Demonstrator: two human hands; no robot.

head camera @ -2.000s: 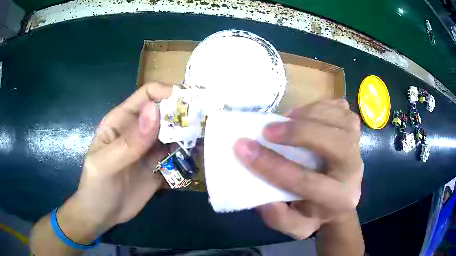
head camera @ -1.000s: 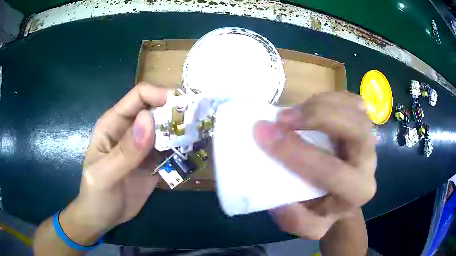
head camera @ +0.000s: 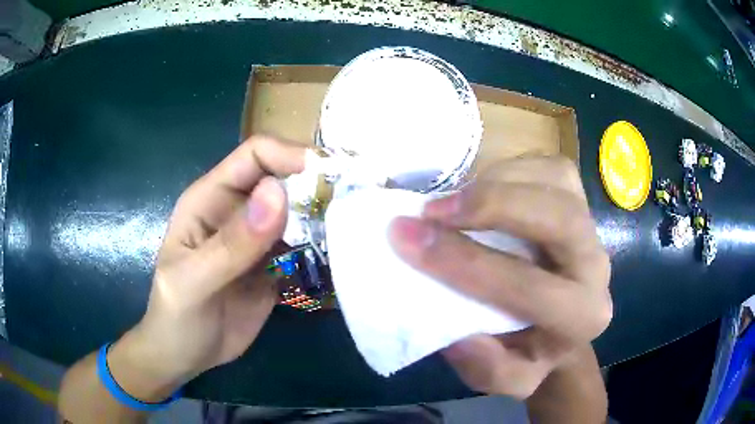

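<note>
My left hand holds a white plastic housing with brass-coloured metal inside. A small circuit board assembly with blue and dark parts hangs below the housing. My right hand holds a plain white, nearly palm-sized piece, pad or cloth unclear. Its upper left edge overlaps the right side of the housing; whether they touch is unclear. Behind them a round tub with a bright white top and silvery rim stands in a shallow cardboard tray.
A yellow disc lies right of the tray on the dark shiny worktop. Several small white-and-coloured assemblies lie farther right. A worn pale rail runs along the back, with a green surface beyond.
The white piece has shifted left, now covering more of the housing's right side. The left hand, housing and board appear slightly farther right in the picture.
</note>
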